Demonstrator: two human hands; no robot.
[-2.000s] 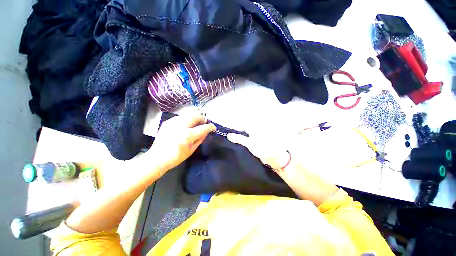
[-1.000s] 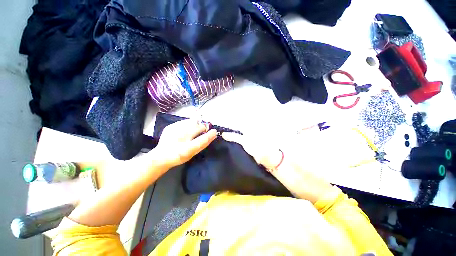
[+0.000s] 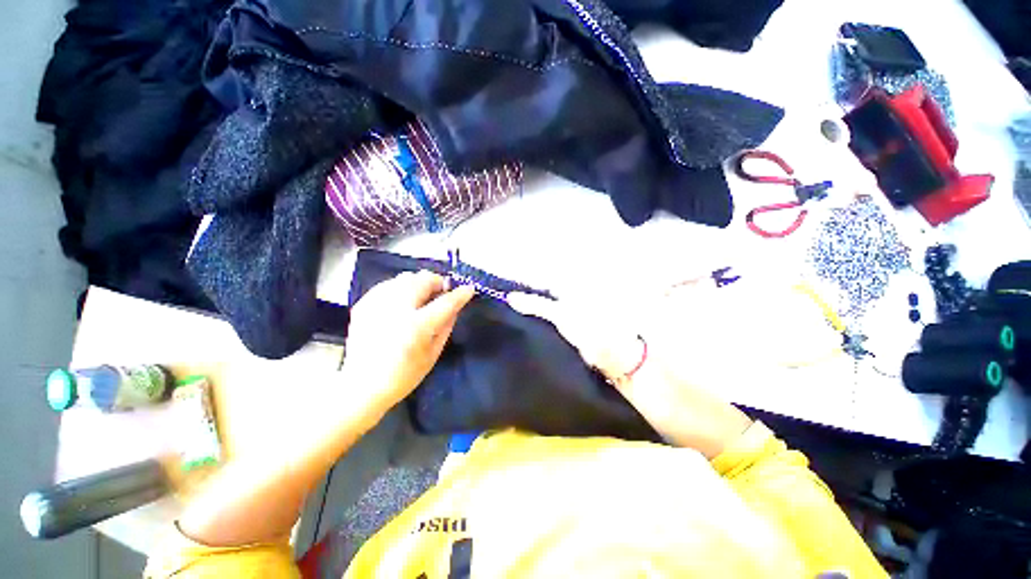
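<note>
A black garment piece (image 3: 509, 368) lies over the table edge and my lap. A bright silver trim (image 3: 484, 290) runs along its upper edge between my hands. My left hand (image 3: 401, 328) pinches the edge at the left end of the trim; its fingertips are close together. My right hand (image 3: 582, 334) holds the same edge a little to the right; it is overexposed and its fingers blend into the white table. A needle or thread cannot be made out.
Black jacket (image 3: 452, 91) heaps at back left, against a striped bundle (image 3: 390, 187). Red-handled cutters (image 3: 780, 195), yellow-handled pliers (image 3: 834, 317), small snips (image 3: 712, 277), silver pieces (image 3: 857, 243), a red stand (image 3: 955, 195) and black cones (image 3: 955, 371) lie right. Bottles (image 3: 96, 498) stand left.
My left hand has tilted more upright and shifted slightly left, showing more silver trim between the hands. My right hand has stayed nearly in place. The whole view has shifted slightly.
</note>
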